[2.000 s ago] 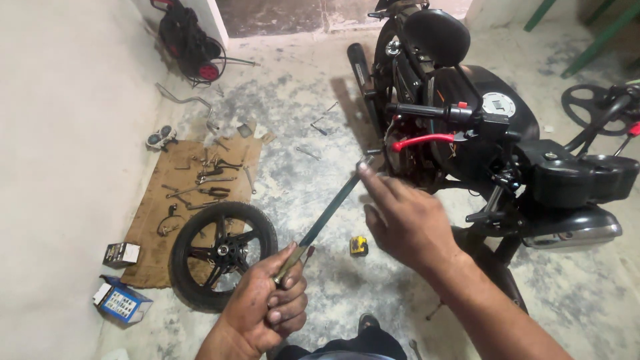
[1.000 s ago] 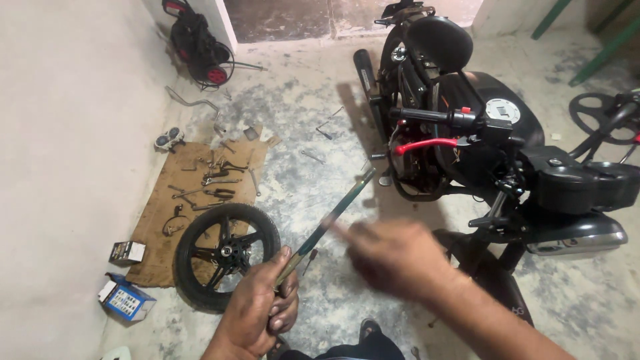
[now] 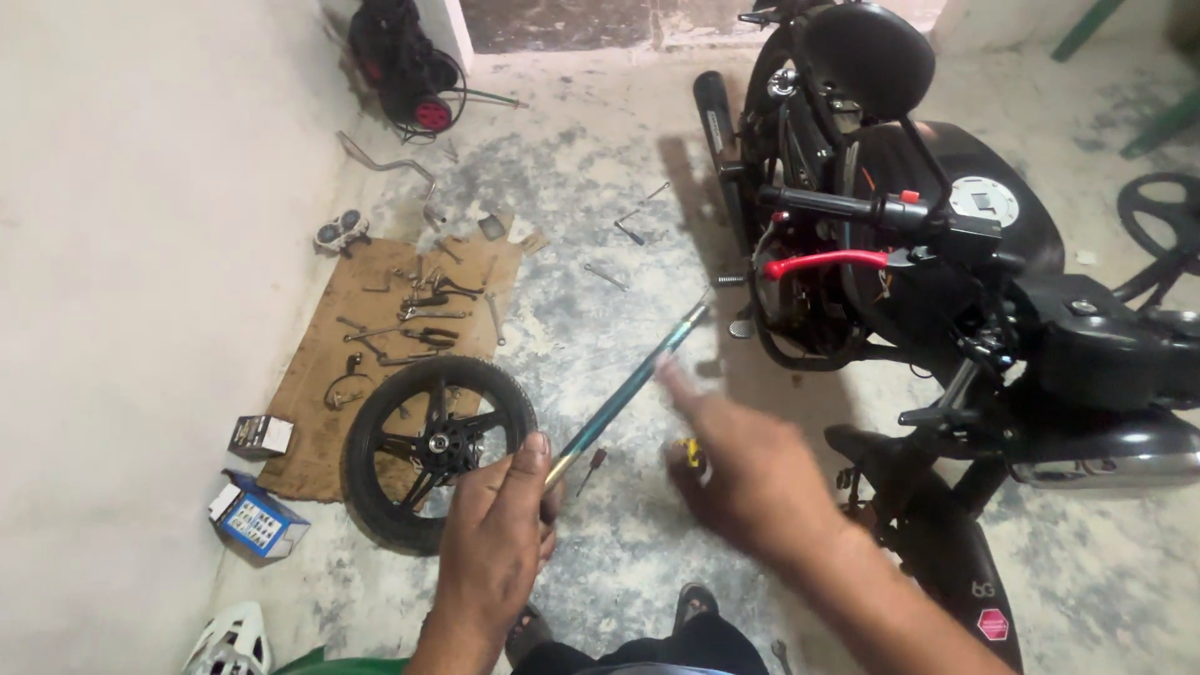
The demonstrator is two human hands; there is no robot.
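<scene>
My left hand (image 3: 502, 534) is closed around the lower end of a slim metal rod (image 3: 623, 394), bluish-green along its middle with brassy ends, which slants up to the right. My right hand (image 3: 750, 469), blurred, is just right of the rod with its index finger extended towards the rod's middle; whether it touches cannot be told. Beyond the rod's upper tip stands a black motorcycle (image 3: 1003, 253) with a red lever (image 3: 825, 262). A spoked motorcycle wheel with tyre (image 3: 361, 469) lies on the floor left of my hands.
Cardboard (image 3: 309, 375) carries several wrenches and pliers (image 3: 431, 335). Two boxes (image 3: 261, 436) (image 3: 258, 520) lie beside it, near the wall. A screwdriver (image 3: 597, 459) and a yellow object (image 3: 692, 453) are on the floor. A black fender (image 3: 966, 562) is at lower right, a bent metal pipe (image 3: 394, 166) farther back.
My right hand was at the rod's upper end two seconds ago; it has come down along the rod towards its middle. My left hand still holds the lower end.
</scene>
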